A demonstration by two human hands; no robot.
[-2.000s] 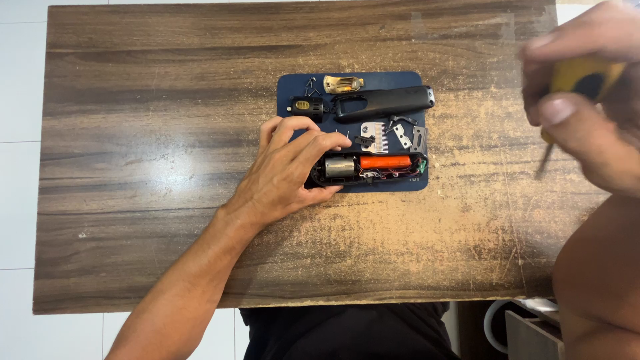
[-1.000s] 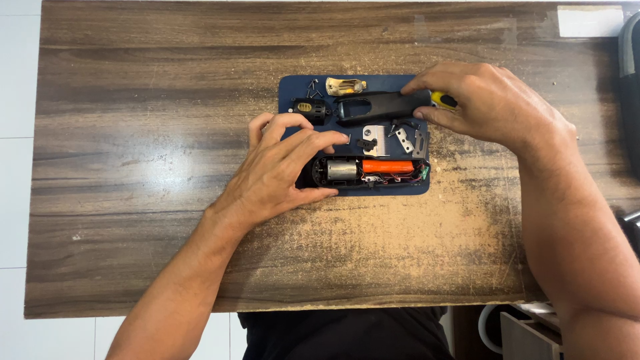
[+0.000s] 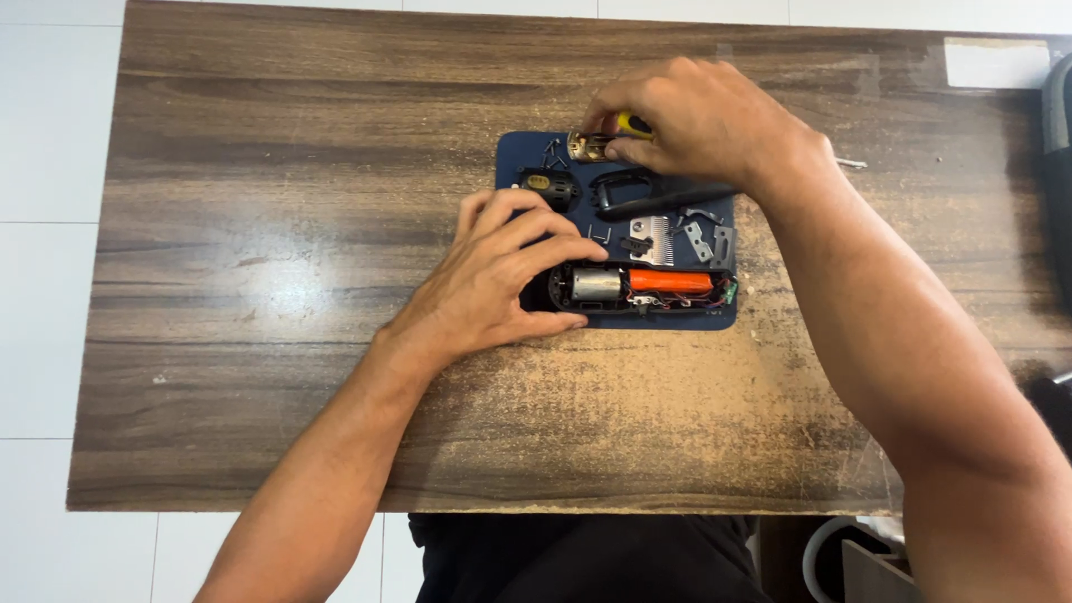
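Observation:
On a dark blue mat [image 3: 615, 322], my left hand [image 3: 494, 272] rests around the left end of an opened hair clipper body, which shows a silver motor [image 3: 596, 284] and an orange battery [image 3: 670, 280]. My right hand [image 3: 695, 117] has its fingertips on a gold-coloured curved cover [image 3: 586, 146] at the mat's top edge, with a yellow and black screwdriver handle [image 3: 635, 126] in the palm. Between the hands lie a black clipper housing [image 3: 653, 194], a black vented part [image 3: 548, 186], a toothed metal blade [image 3: 657, 240] and a slotted metal plate [image 3: 724, 248].
Small screws [image 3: 553, 154] lie at the mat's upper left. The wooden table [image 3: 276, 251] is worn near its front edge. A white sheet [image 3: 997, 63] lies at the back right, and a dark case [image 3: 1057, 167] stands at the right edge.
My right hand, first raised at the right with the screwdriver, came down to the black housing's right end and has moved left to the gold-coloured cover. My left hand has stayed by the clipper body.

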